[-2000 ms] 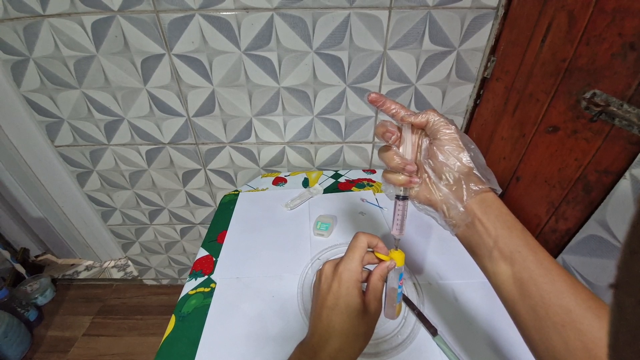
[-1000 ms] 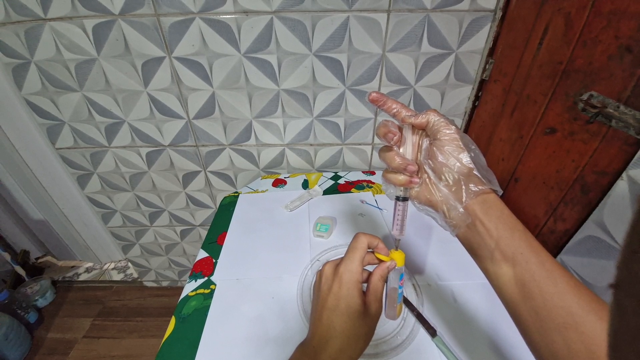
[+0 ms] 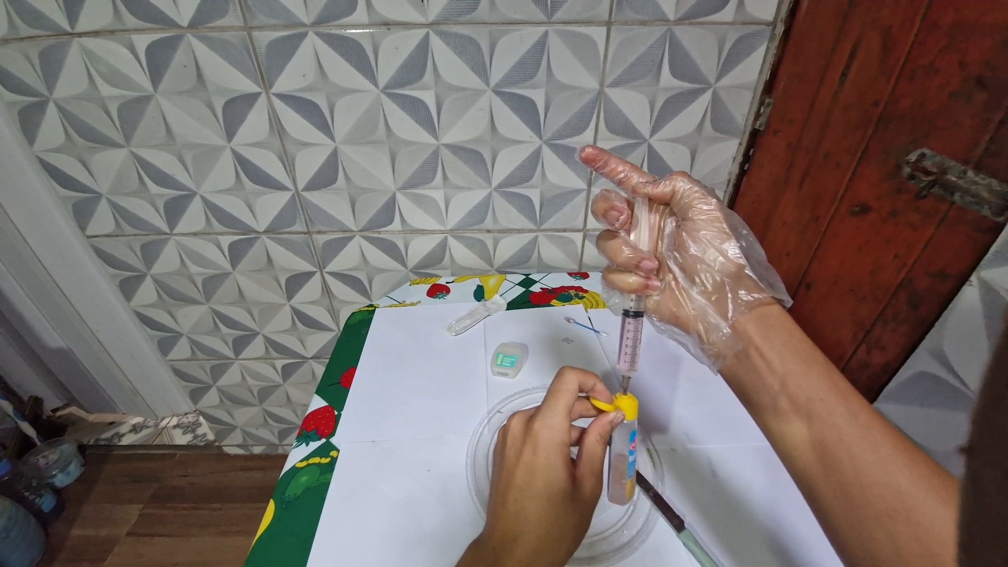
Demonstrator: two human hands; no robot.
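Note:
My left hand [image 3: 547, 468], bare, pinches a small clear plastic bottle [image 3: 621, 465] by its yellow flip cap [image 3: 626, 405], with the lid flipped to the left. The bottle is upright above a round clear plastic lid or dish [image 3: 482, 441]. My right hand [image 3: 661, 252], in a clear plastic glove, grips a syringe [image 3: 631, 339] with its fingers curled round the upper part and the index finger extended. Pinkish liquid shows in the barrel. The syringe points down, its tip at the mouth of the yellow cap.
White paper [image 3: 394, 472] covers a table with a fruit-patterned cloth [image 3: 319, 425]. On it lie a small translucent container [image 3: 509, 360], a clear plastic piece [image 3: 475, 316], a cotton swab [image 3: 586, 326] and a dark and green stick-like tool [image 3: 669, 512]. A tiled wall stands behind.

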